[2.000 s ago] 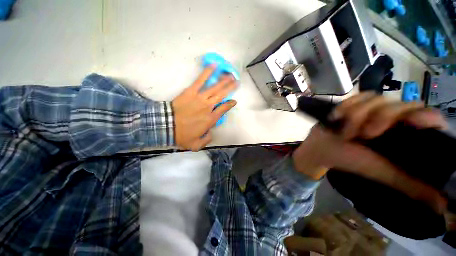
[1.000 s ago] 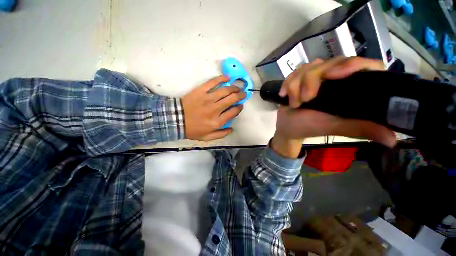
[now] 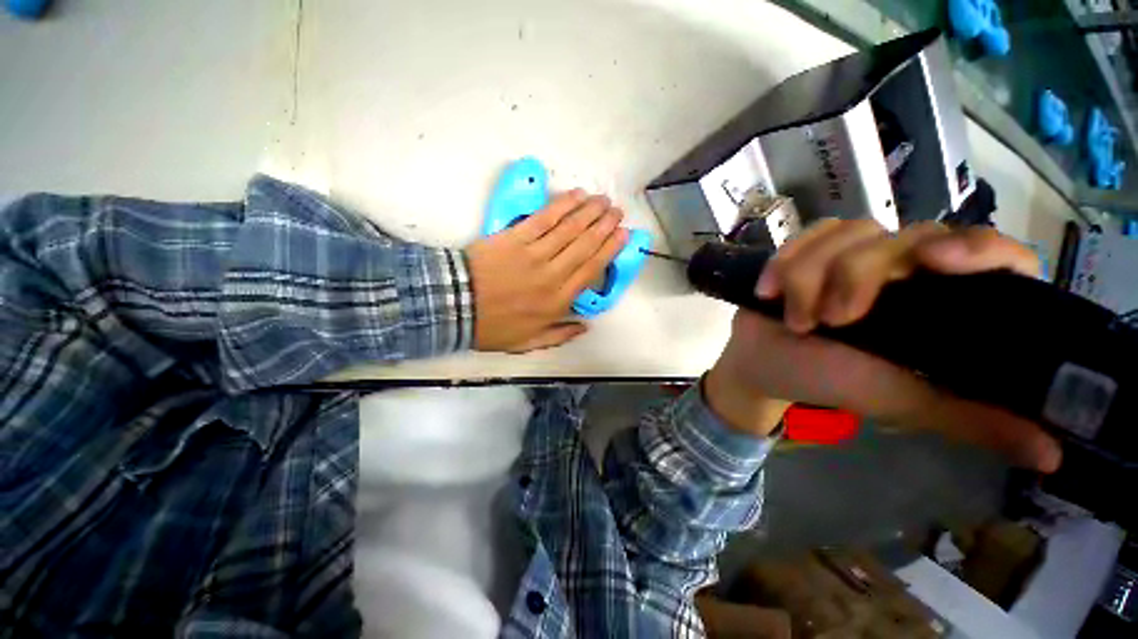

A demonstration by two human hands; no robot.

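A light-blue controller housing [image 3: 518, 194] lies on the off-white bench [image 3: 412, 112], its middle covered by my left hand [image 3: 543, 272], which presses flat on it. My right hand [image 3: 861, 293] holds the black electric screwdriver [image 3: 980, 343] level, nose to the left. Its thin bit [image 3: 665, 256] reaches to the right edge of the housing; whether it touches cannot be told. The grey-and-black screw feeder [image 3: 811, 162] stands just behind the driver's nose, and its metal pickup point [image 3: 764, 222] is partly hidden by the driver and hand. No screw can be made out.
The green conveyor belt [image 3: 1023, 75] with several blue housings runs at the upper right. Another blue piece [image 3: 28, 8] is at the top left corner. A red bin [image 3: 820, 424] and brown cardboard boxes [image 3: 842, 593] are below the bench edge. A black object [image 3: 977, 204] sits behind the feeder.
Since one second ago the housing has turned under my left hand, and the driver has shifted right and slightly down. Two seconds ago the driver's nose was at the feeder's pickup point.
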